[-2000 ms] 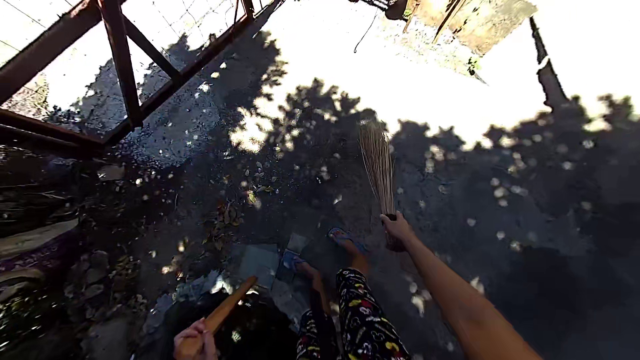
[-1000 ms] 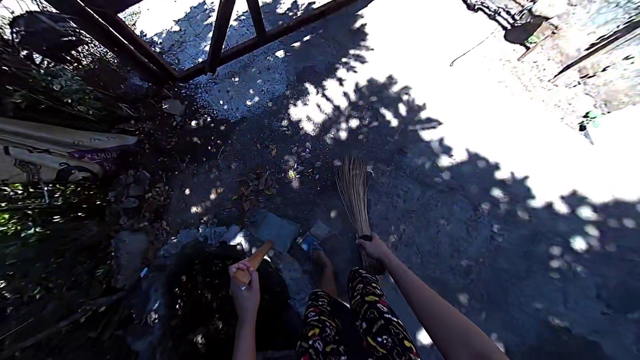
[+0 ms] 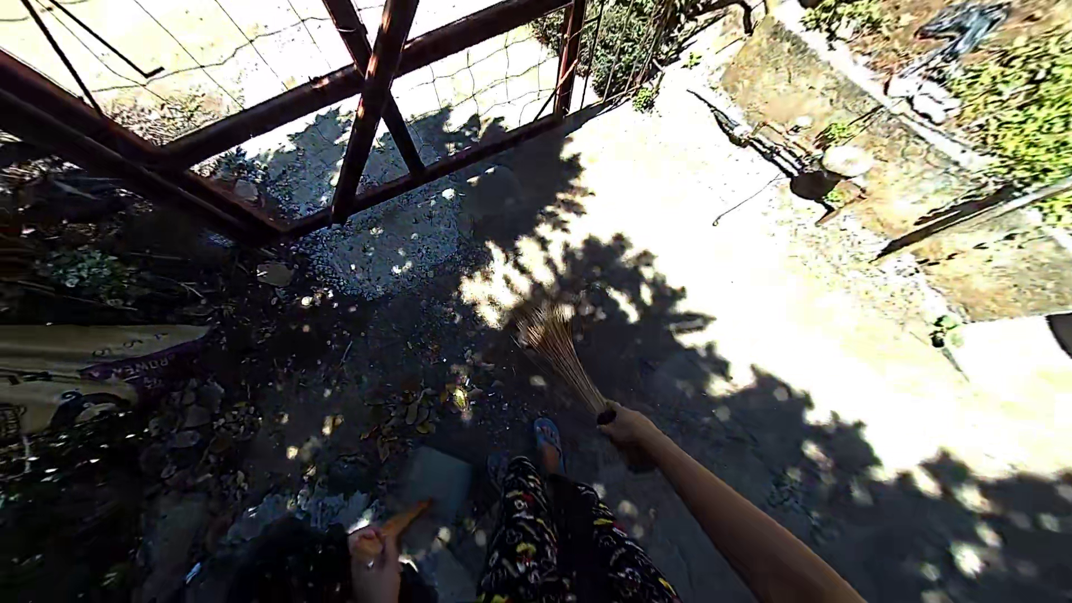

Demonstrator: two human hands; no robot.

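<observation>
My right hand (image 3: 630,429) grips the bound end of a stick broom (image 3: 563,347), whose bristles fan out over the ground up and to the left of the hand. At the lower left, my left hand (image 3: 373,557) is closed on a wooden handle (image 3: 405,519). A flat grey dustpan-like panel (image 3: 437,481) lies or hangs at the far end of that handle; whether the two are joined cannot be told. Dry leaves (image 3: 410,412) are scattered on the shaded ground just above the panel.
A rusty metal gate frame with wire mesh (image 3: 368,109) spans the upper left. A printed sack (image 3: 92,360) lies among debris at the left. My sandalled foot (image 3: 548,440) stands between the hands. Plants and a low concrete edge (image 3: 879,100) border the sunlit ground at the upper right.
The broom in my right hand has swung out, and its bristles now point up and left. My left hand still holds the wooden handle. The view has shifted.
</observation>
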